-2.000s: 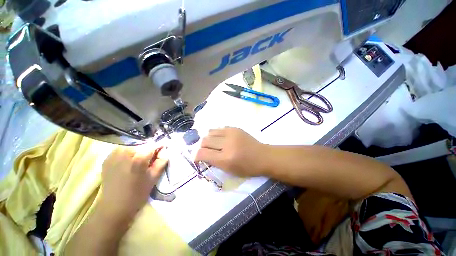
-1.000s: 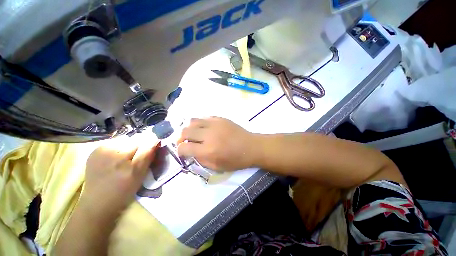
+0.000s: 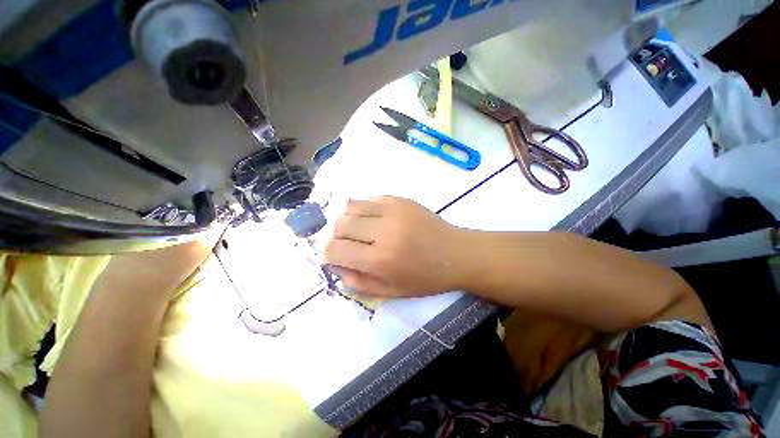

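Observation:
My right hand [image 3: 389,248] is right of the needle area with its fingers curled over the small metal binder attachment [image 3: 351,301]; part of the attachment shows below the fingers. My left hand [image 3: 158,269] is left of the needle area, its fingertips under the machine head's edge and washed out by glare; what they touch cannot be told. The yellow fabric [image 3: 227,389] lies under and around my left forearm. The white machine head [image 3: 376,77] hangs over the work. The needle and presser foot are lost in glare. A fine thread [image 3: 436,335] hangs over the table's front edge.
Blue thread snips [image 3: 432,141] and bronze-handled shears [image 3: 530,141] lie on the bed behind my right arm. A pale-yellow strip [image 3: 444,98] runs by the shears' blades. The control panel [image 3: 663,73] is at the right end. White material [image 3: 740,154] lies beyond the table.
My left hand has moved left and away from the needle plate, uncovering it. My right hand stays by the attachment. The camera view has shifted closer under the machine head.

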